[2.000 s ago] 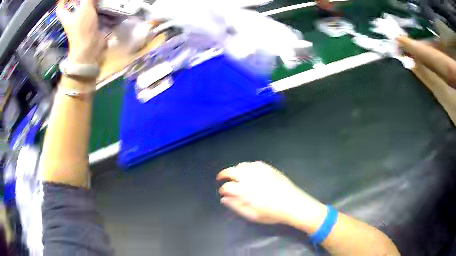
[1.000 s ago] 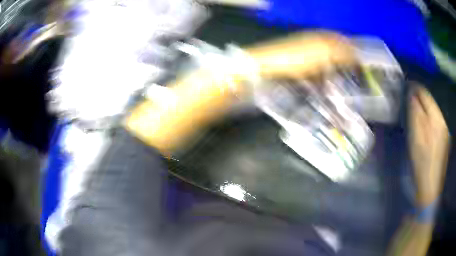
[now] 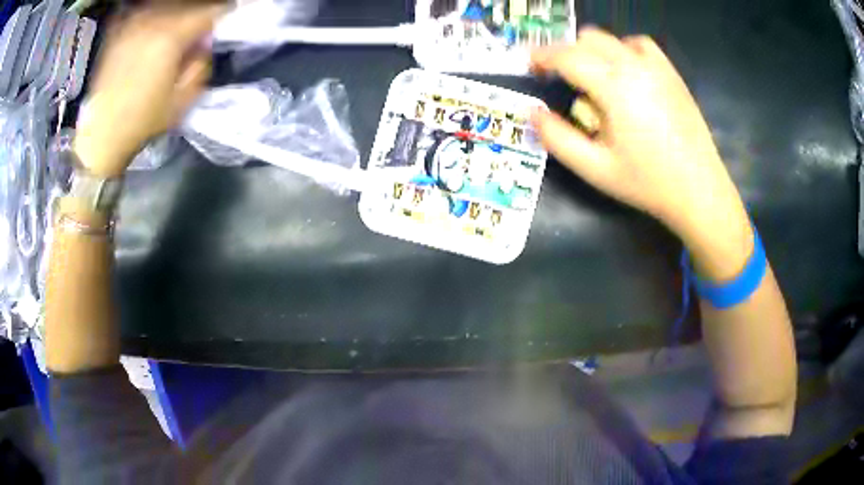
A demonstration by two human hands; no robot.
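Observation:
An open white power strip housing lies tilted on the dark bench. It holds a green circuit board, a black block, thin wires and brass-coloured contacts. Its white cord runs left into a clear bag. A second open housing lies above, cut off by the top edge. My right hand has its thumb and forefinger at the housings' right edges; a small yellowish thing shows in its curled fingers. My left hand is blurred at the bagged cords; its grip is unclear.
Bagged white power strips are piled at the far left. The dark bench has its near edge below the housings. Part of a blue bin shows under that edge. More clear plastic shows at the top right edge.
The view has turned down from the blue board to the bench. The housings, blurred near my left hand before, now lie in front of me. My right hand has come to their right edges.

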